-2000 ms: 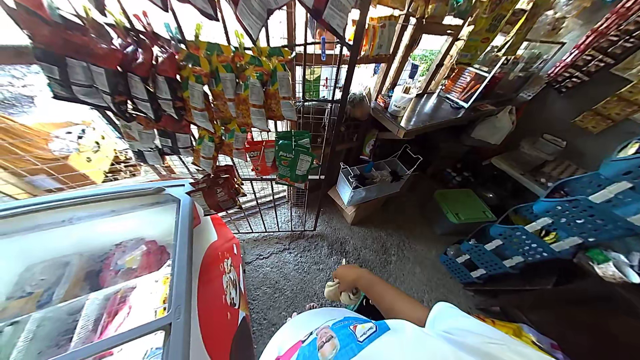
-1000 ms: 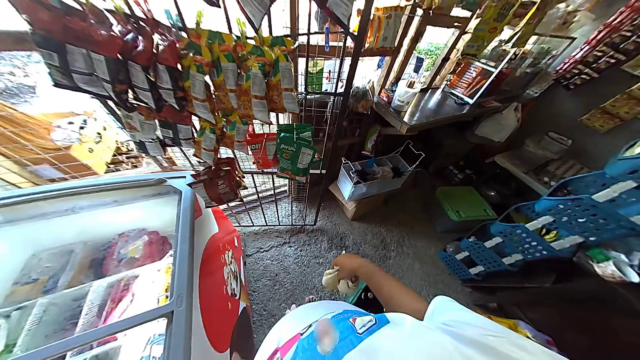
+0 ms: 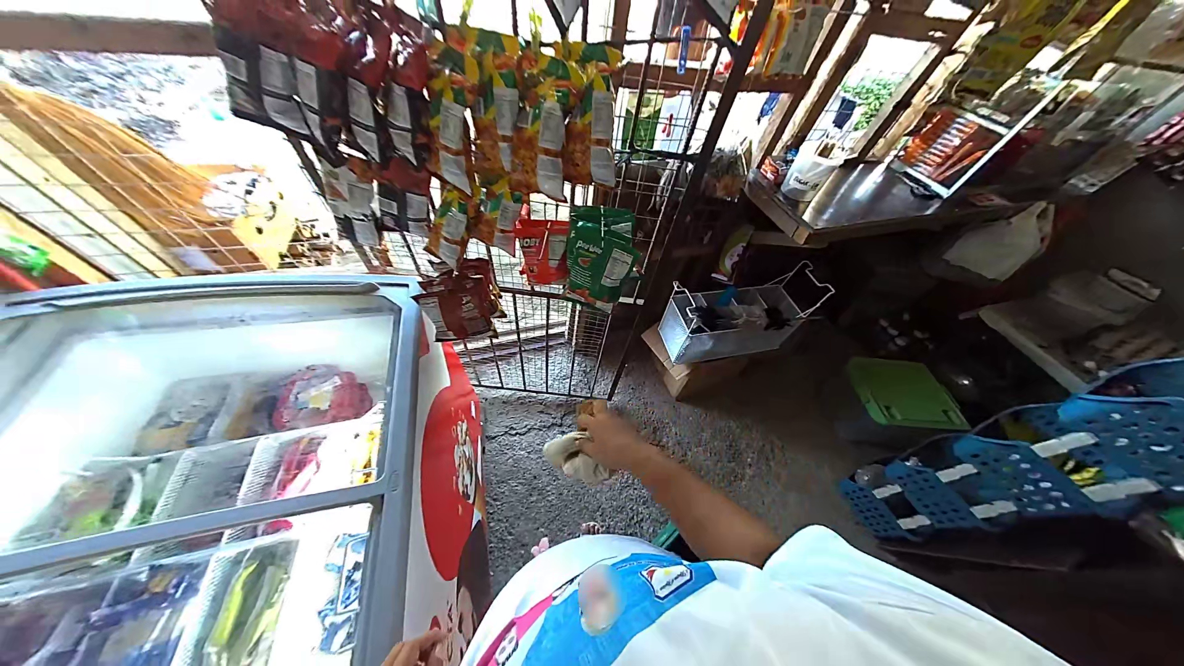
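Note:
My right hand (image 3: 610,438) is held out over the rough concrete floor, its fingers closed on a bunched off-white cloth (image 3: 575,459) that hangs from it. At the bottom edge, my left hand (image 3: 418,650) shows only in part, close beside the red and white side of the chest freezer (image 3: 450,481); whether it grips anything cannot be told. My white printed shirt covers much of the lower view. A bit of a green object (image 3: 668,535) shows behind the shirt, under my right forearm.
Snack packets (image 3: 546,120) hang on a black wire grille ahead. To its right, a metal basket (image 3: 731,324) stands on a cardboard box (image 3: 689,375) below a counter (image 3: 856,199). A green-lidded bin (image 3: 906,393) and blue plastic baskets (image 3: 1017,472) are at the right.
My right hand has moved slightly with the cloth, which hangs lower from the fingers. Part of my left hand has come into view by the freezer.

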